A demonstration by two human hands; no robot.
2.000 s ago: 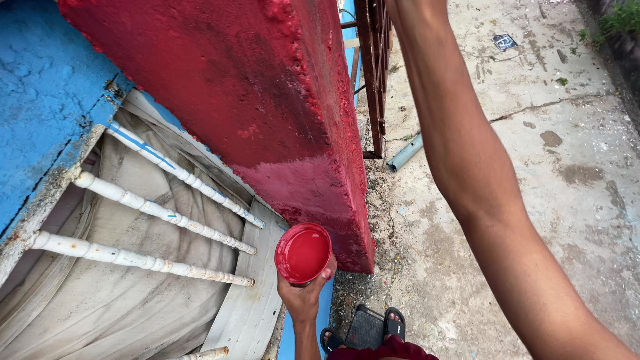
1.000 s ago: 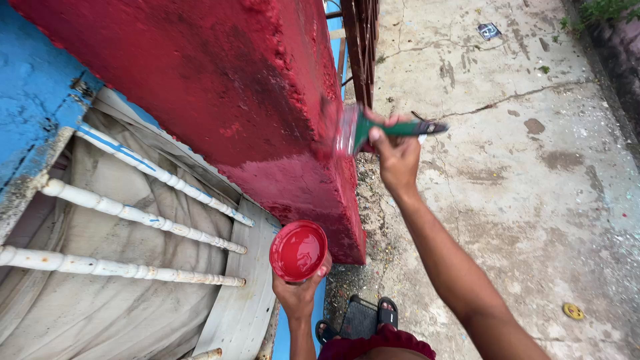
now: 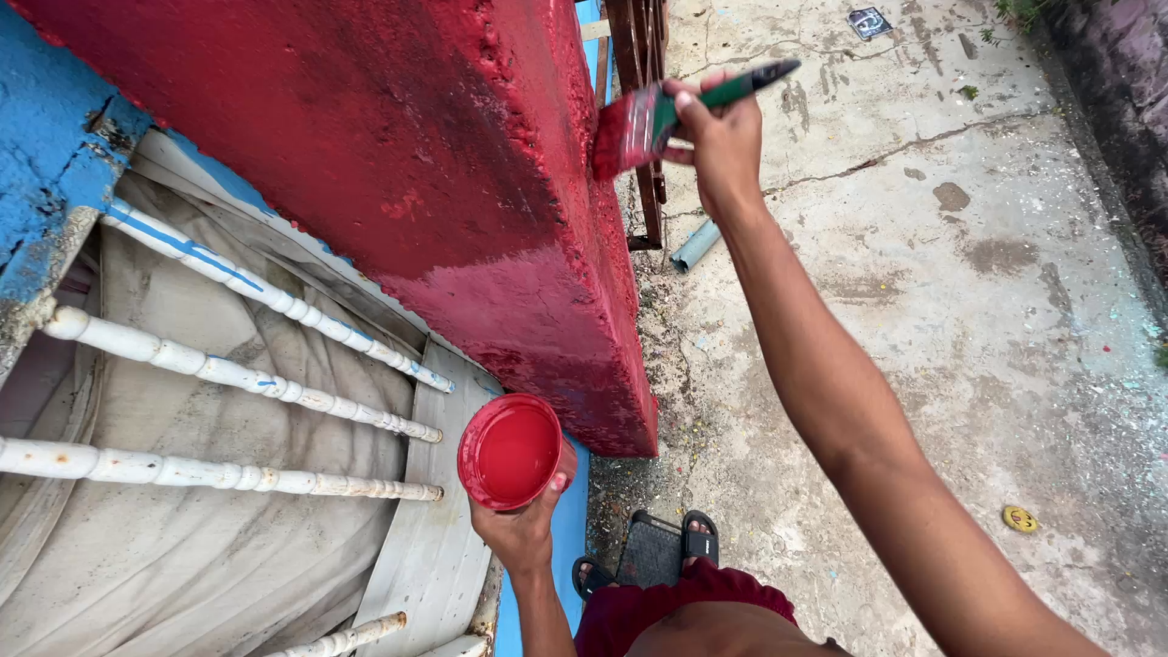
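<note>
My left hand (image 3: 522,534) grips a cup of red paint (image 3: 511,452) from below and tilts its mouth toward the camera, near the lower end of a red pillar (image 3: 392,137). Higher up and to the right, my right hand (image 3: 723,132) is closed around the green handle of a wide paintbrush (image 3: 643,128). The red-coated bristles are at the pillar's right-hand side face; blur hides whether they touch it. Glossy red covers much of the pillar, with a paler pink-red patch toward its lower part.
White turned bars (image 3: 274,292) stand before a grey cloth (image 3: 246,520) at left, beside a blue wall (image 3: 55,119). A brown metal grille (image 3: 639,82) adjoins the pillar. Below are a pipe piece (image 3: 695,246), cracked concrete ground (image 3: 912,301) and my sandalled feet (image 3: 700,538) beside a dark platform (image 3: 650,552).
Two seconds ago my right hand was out of frame at the top; a second ago it was in view with the brush against the pillar's edge. It is now farther up the side face.
</note>
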